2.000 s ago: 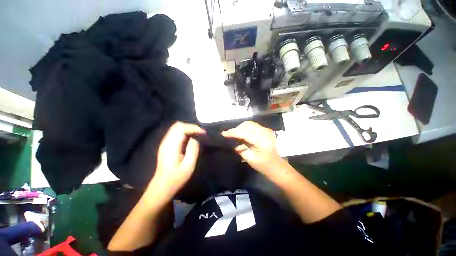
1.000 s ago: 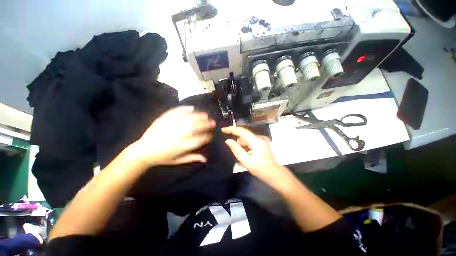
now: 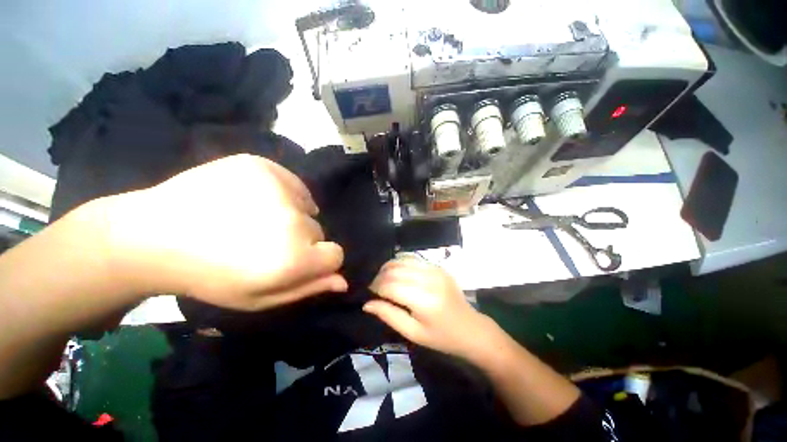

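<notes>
The black garment piece (image 3: 349,203) lies left of the overlock machine's needle area (image 3: 395,168), its edge against the presser foot. My left hand (image 3: 250,233) is raised over the cloth with curled fingers, its fingertips and thumb close together at the cloth; it hides part of the garment. My right hand (image 3: 427,306) pinches the near edge of the cloth in front of the machine. The pile of black garments (image 3: 173,112) lies to the left and runs into the piece. The overlock machine (image 3: 509,60) stands behind my hands.
Tailor's shears (image 3: 574,226) lie on the white table (image 3: 492,268) right of the machine. A dark smartphone (image 3: 709,195) and a small black fabric piece (image 3: 695,123) lie at far right. An open bin (image 3: 664,380) stands below at right. Green floor shows at lower left.
From one second ago, my left hand has come closer to the camera and its fingers have curled. My right hand has moved down, away from the needle, to the near cloth edge.
</notes>
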